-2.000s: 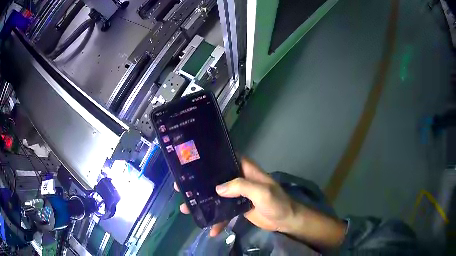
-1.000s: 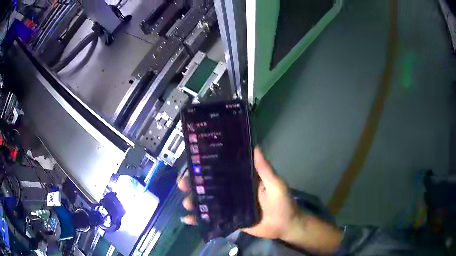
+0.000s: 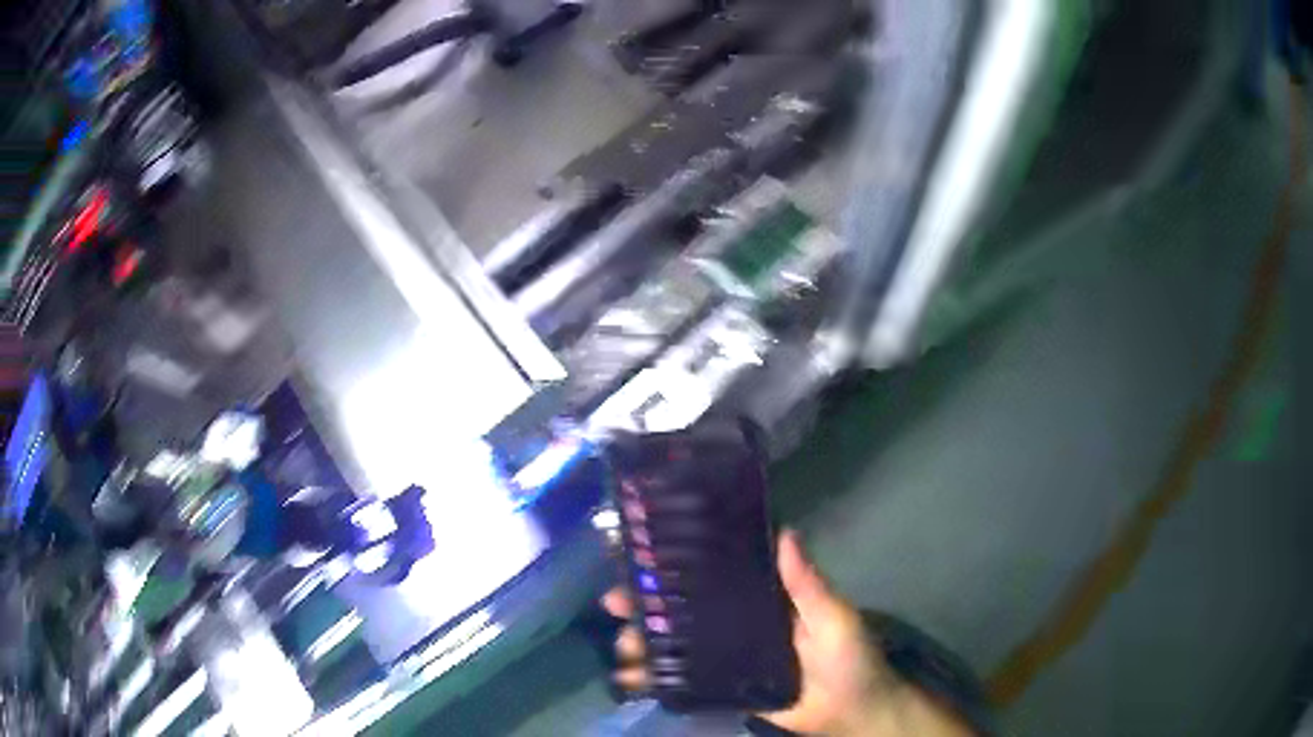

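Note:
My right hand (image 3: 832, 645) holds a black smartphone (image 3: 709, 569) upright at lower centre. The thumb is along the phone's right edge and blurred fingertips show at its left edge. The screen is lit, with a column of small coloured icons and text too blurred to read. The palm is partly hidden behind the phone. My left hand is not in view.
An open machine is at left and centre, with a silver cover (image 3: 375, 310), a glaring vision light (image 3: 454, 554), rails and a green rectangle (image 3: 768, 245). A pale upright (image 3: 943, 180) and dark door stand beside the floor (image 3: 1008, 475) with its orange line. The frame is blurred.
The machine and floor have shifted right and down in view, with more blur. The phone sits lower and further right. Its screen changed from an orange square to a list between the two earlier frames.

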